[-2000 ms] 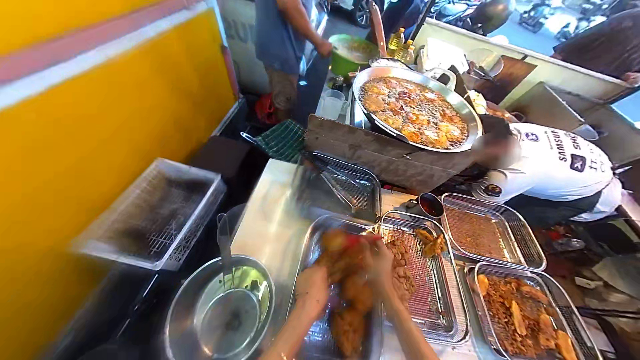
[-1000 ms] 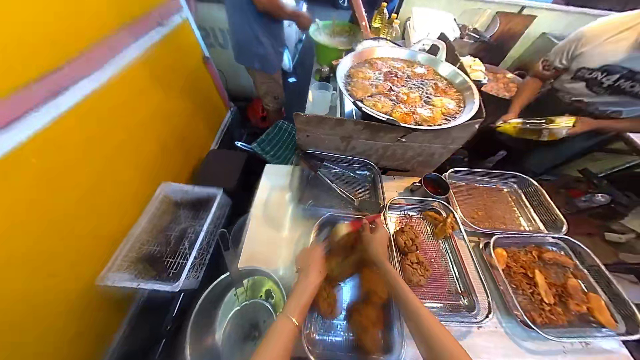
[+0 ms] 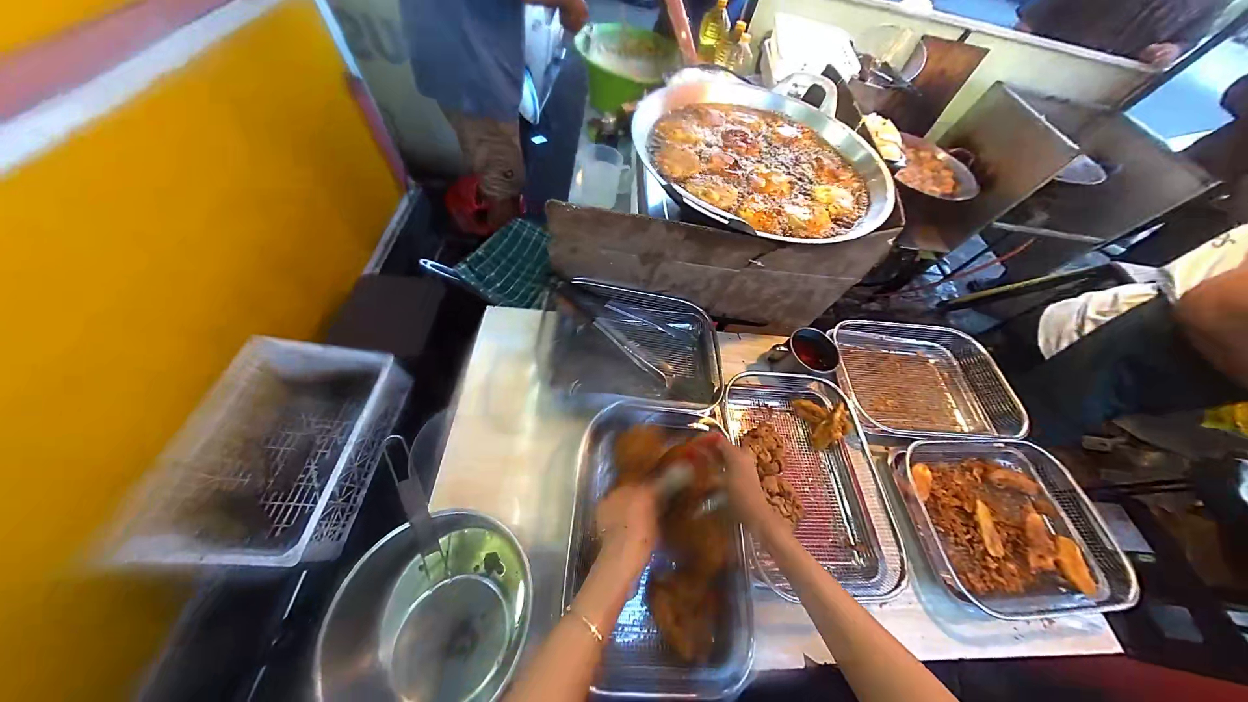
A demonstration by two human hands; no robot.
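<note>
Both hands are over a wire-mesh tray (image 3: pixel 738 624) that holds browned fried pieces (image 3: pixel 682 604). My left hand (image 3: pixel 629 512) is at a brown fried piece on the tray's left side; blur hides its fingers. My right hand (image 3: pixel 726 478) is closed around a red-handled tool (image 3: pixel 704 447), whose shape is too blurred to tell, beside the fried food. Another mesh tray (image 3: pixel 892 575) with clumps of fried food (image 3: pixel 775 473) stands just right of my right hand. Tongs (image 3: pixel 629 351) lie in the mesh tray (image 3: pixel 707 336) behind.
A wok (image 3: pixel 882 200) of food frying in oil stands behind a cardboard shield (image 3: pixel 682 268). A steel pot (image 3: pixel 346 604) is at lower left, a plastic crate (image 3: pixel 380 390) left, a mug (image 3: pixel 814 351) behind. Further trays (image 3: pixel 1014 414), (image 3: pixel 1121 585) stand right. A person (image 3: pixel 468 78) stands behind.
The person at the right, who held a bottle of yellow liquid one second ago, has shifted to the right edge. My hands remain over the same tray.
</note>
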